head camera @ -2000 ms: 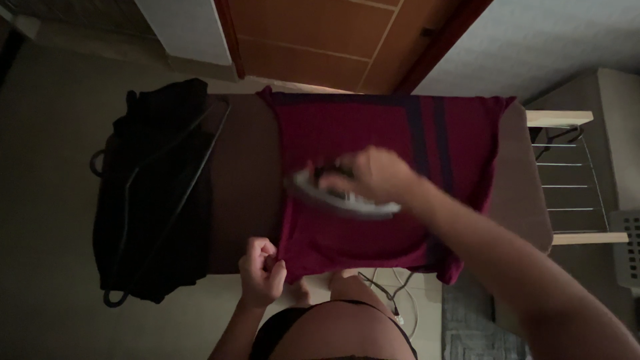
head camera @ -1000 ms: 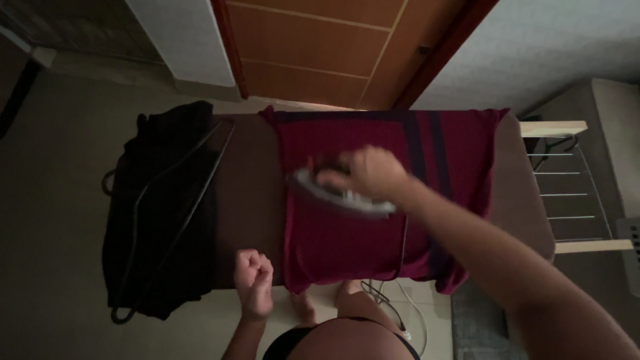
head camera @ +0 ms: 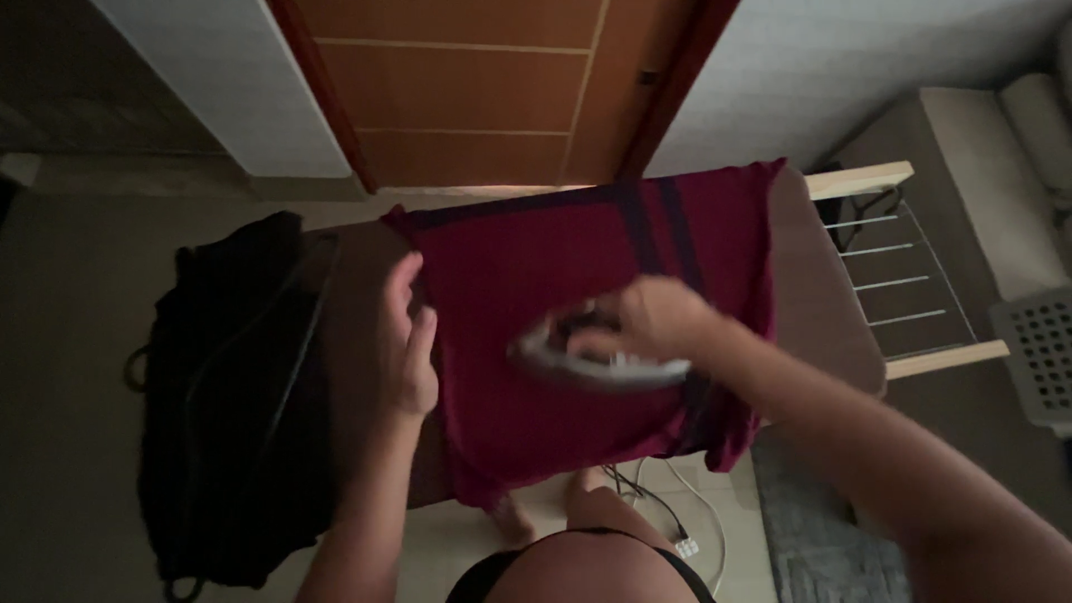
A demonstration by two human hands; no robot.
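Observation:
My right hand (head camera: 649, 322) grips the handle of a clothes iron (head camera: 599, 364), blurred, over a dark red garment (head camera: 528, 268) with dark blue stripes. The garment lies spread across a brown-covered ironing board (head camera: 816, 285); whether the iron's soleplate touches the cloth I cannot tell. At the garment's left edge is my left hand (head camera: 410, 343), fingers apart, holding nothing. Black clothing (head camera: 234, 419) lies in a pile on the board's left end, with a thin hanger (head camera: 293, 377) on top of it.
A rack with wooden bars (head camera: 946, 360) and metal rods extends from the board's right end. Beyond it stands a grey perforated basket (head camera: 1043, 352). Cables and a white power strip (head camera: 687, 548) lie on the floor near my feet. A wooden door (head camera: 452, 92) is behind the board.
My left hand held the garment's lower left corner, let go, and has moved up along its left edge, fingers now spread. The iron stays in my right hand over the cloth. The view has turned somewhat.

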